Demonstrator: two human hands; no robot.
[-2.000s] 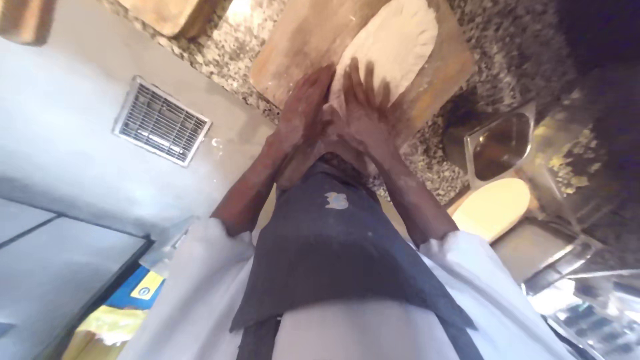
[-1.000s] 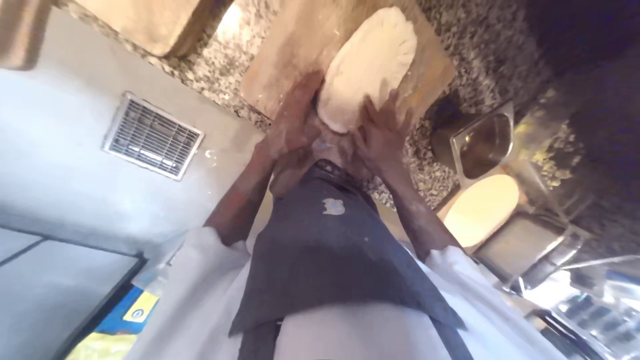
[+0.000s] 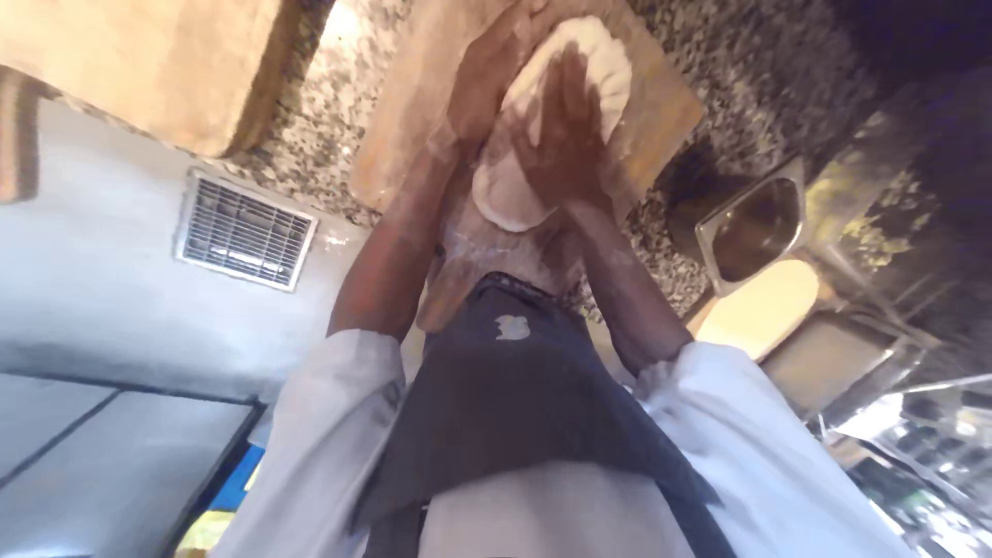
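An oval of pale dough (image 3: pixel 612 66) with a pinched, raised rim lies on a floured wooden board (image 3: pixel 659 108). My right hand (image 3: pixel 566 139) is flat on the middle of the dough, its fingers somewhat apart and pointing away from me. Along the dough's left edge rests my left hand (image 3: pixel 488 85), on or just above the board; its fingertips are blurred, and whether it touches the dough is unclear. Neither hand grips anything. The near end of the dough shows between my forearms.
The board sits on a speckled stone counter (image 3: pixel 341 85). A second wooden board (image 3: pixel 155 70) lies at the upper left. On the right are a metal container (image 3: pixel 752 225), a pale oval piece (image 3: pixel 759 306) and another rectangular container (image 3: pixel 825 360). A vent grille (image 3: pixel 246 230) is at the left.
My right hand has moved from the near right edge of the dough onto its middle. My left hand has moved farther up along the left edge.
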